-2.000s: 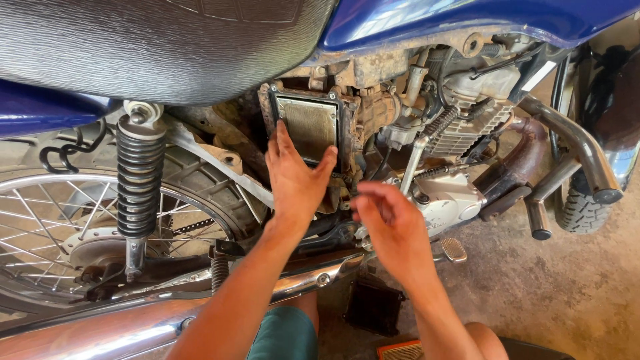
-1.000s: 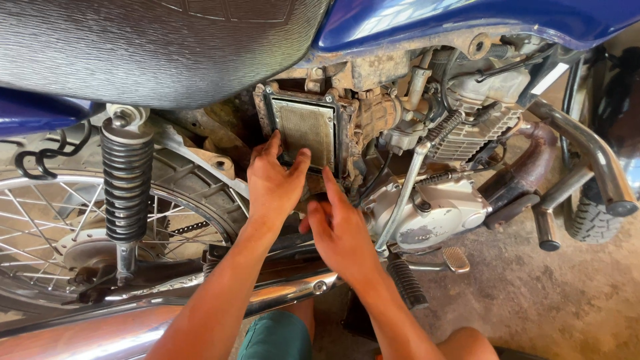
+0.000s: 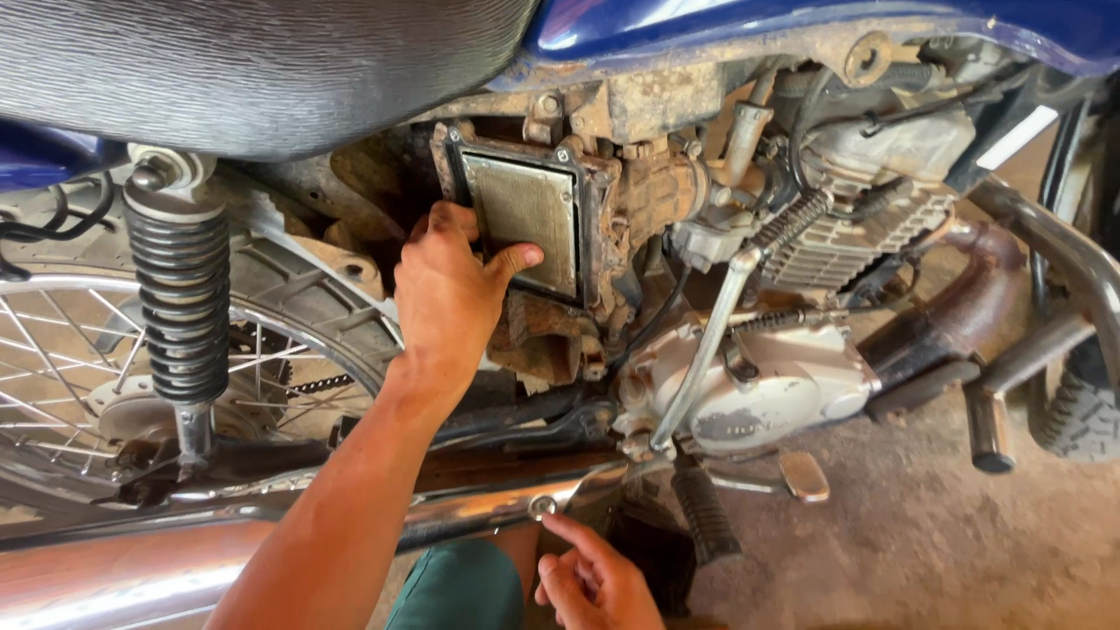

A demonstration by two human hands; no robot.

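A panel air filter (image 3: 525, 219) sits in the open air box (image 3: 595, 236) on the side of a motorcycle, below the black seat. My left hand (image 3: 455, 271) is at its left and lower-left edge, the thumb over the filter's face and the other fingers curled around the housing's left side, their tips partly hidden. Whether it grips the housing or only rests there, I cannot tell. Lower down, my right hand (image 3: 595, 573) has its index finger extended near a bolt (image 3: 542, 507) on the chrome exhaust; nothing shows in this hand.
The rear shock absorber (image 3: 178, 297) and spoked wheel (image 3: 52, 350) stand at the left. Right of the air box are the kick-start lever (image 3: 707, 350), finned engine cylinder (image 3: 849, 236) and exhaust header pipe (image 3: 971, 289). A rubber footpeg (image 3: 703, 512) and a pedal (image 3: 804, 477) stick out below.
My right hand has moved down from beside the air box to the exhaust. My left hand has stayed at the filter, its fingers now around the left edge.
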